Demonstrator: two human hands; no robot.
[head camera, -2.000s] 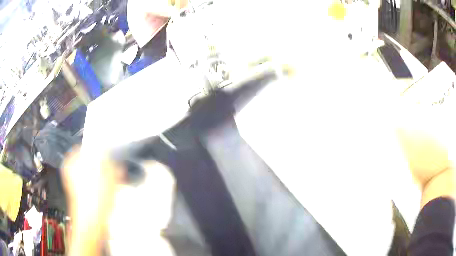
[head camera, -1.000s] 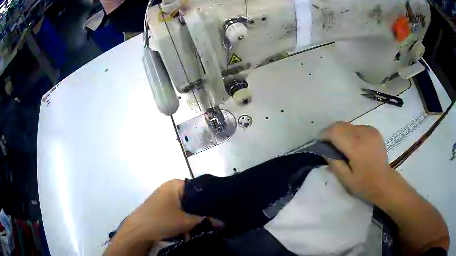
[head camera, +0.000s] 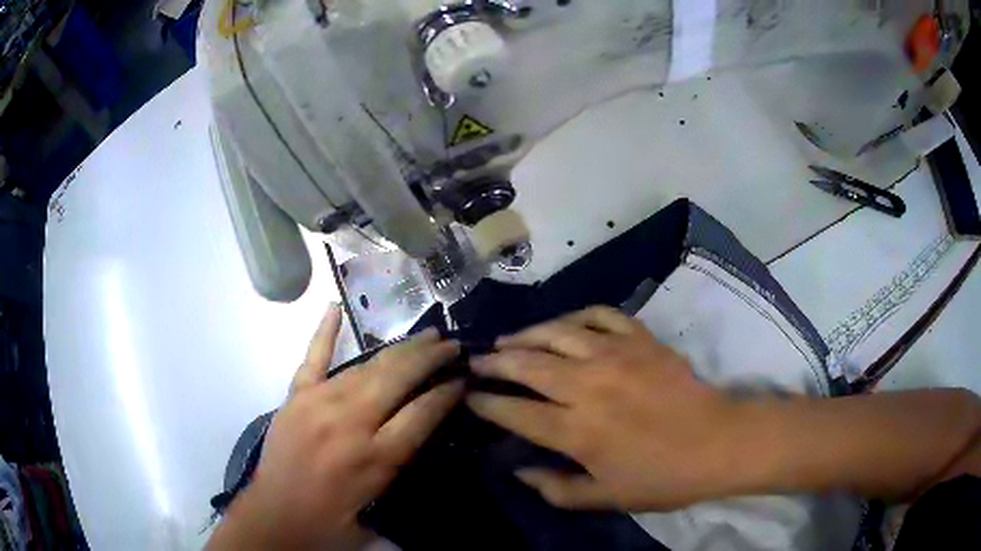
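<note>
The dark navy cloth (head camera: 619, 258) lies on the table with its edge at the presser foot (head camera: 446, 274) of the sewing machine (head camera: 586, 65). White pocketing (head camera: 715, 334) with a stitched line and a grey border lies to its right. My left hand (head camera: 360, 420) lies on the dark cloth just below the needle area, index finger pointing up at the plate's left. My right hand (head camera: 613, 414) lies flat on the cloth beside it, fingertips close to the left hand's. Both press the cloth down. The needle itself cannot be made out.
Black thread snips (head camera: 857, 191) lie right of the machine. A long white rounded bar (head camera: 264, 231) hangs at the head's left end. A white knob (head camera: 467, 56) and a cream knob (head camera: 500, 232) are on the head. Red and green pieces lie low at the left edge.
The hands and cloth have moved up to the needle area from nearer the wearer. The right hand has let go of the grey edge and now lies flat. The view is closer to the machine.
</note>
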